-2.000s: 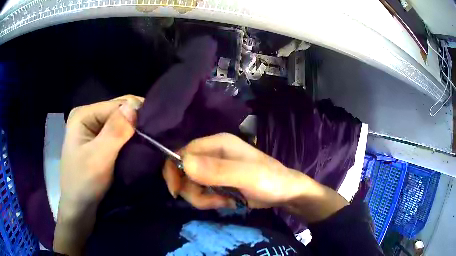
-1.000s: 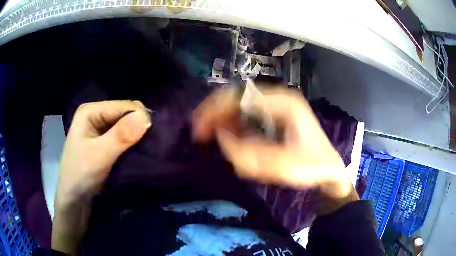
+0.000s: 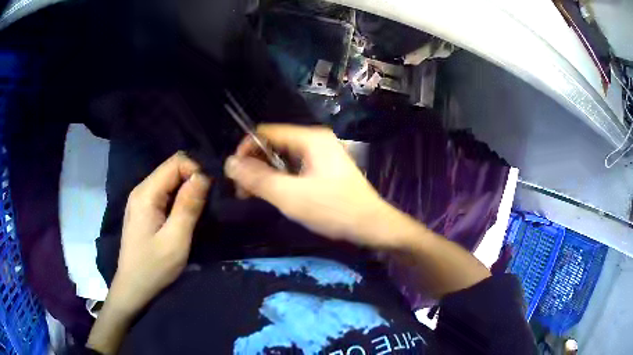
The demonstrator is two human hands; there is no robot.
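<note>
A large dark purple garment panel [image 3: 159, 111], nearly black in shade, hangs over my lap and up to the table edge. My left hand [image 3: 170, 201] pinches the cloth between thumb and fingertips, left of centre. My right hand [image 3: 291, 170] holds silver thread snips [image 3: 251, 130], blades pointing up and left over the cloth. Its fingers are also close to the cloth; whether they grip it is unclear. The snips do not touch my left hand.
The curved white table edge [image 3: 527, 59] crosses the top. Machine parts [image 3: 368, 75] show beneath it. Shiny gathered purple cloth [image 3: 444, 187] hangs to the right. Blue plastic baskets stand at right [image 3: 566, 270] and left [image 3: 21, 277]. Pale looped wire [image 3: 620, 149] hangs at the far right.
My right hand has moved from the front of the machine parts down and left, near my left hand, with the snips now clearly visible. My left hand has shifted slightly right and down. The view has shifted.
</note>
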